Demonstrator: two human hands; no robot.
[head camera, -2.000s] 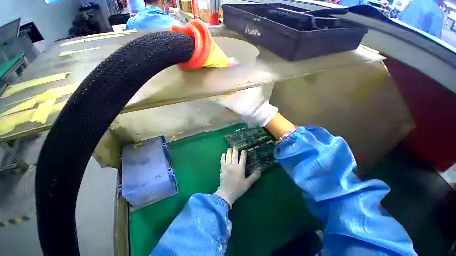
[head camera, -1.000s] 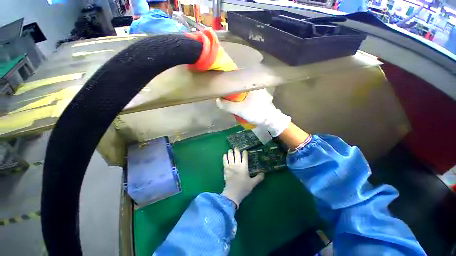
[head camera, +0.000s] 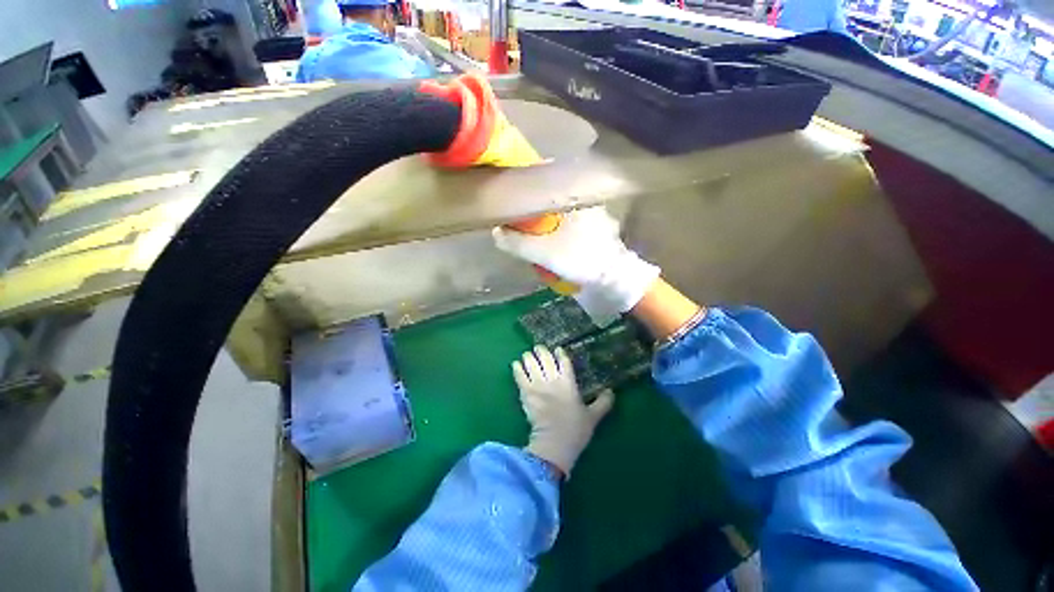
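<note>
Dark-green circuit boards (head camera: 613, 357) lie on the green mat (head camera: 451, 399) inside the bench enclosure. My left hand (head camera: 555, 405), white-gloved, rests at the boards' left edge with its fingers spread and its fingertips touching them. My right hand (head camera: 586, 260), white-gloved, grips the red and yellow taped suction nozzle (head camera: 535, 224) from above, over the boards. The nozzle's tip is hidden behind this hand. The thick black hose (head camera: 220, 231) arches over the bench top to a red-orange and yellow taped end (head camera: 474, 125).
A blue-grey box (head camera: 347, 391) stands at the mat's left. A black tray (head camera: 676, 87) with dark items sits on the upper shelf (head camera: 381, 208). A dark surface lies at the lower right. A person in blue (head camera: 364, 52) is behind the bench.
Since the first frame my right hand has moved from the shelf's edge to lower over the boards, and the nozzle in it now shows. My left hand has shifted slightly.
</note>
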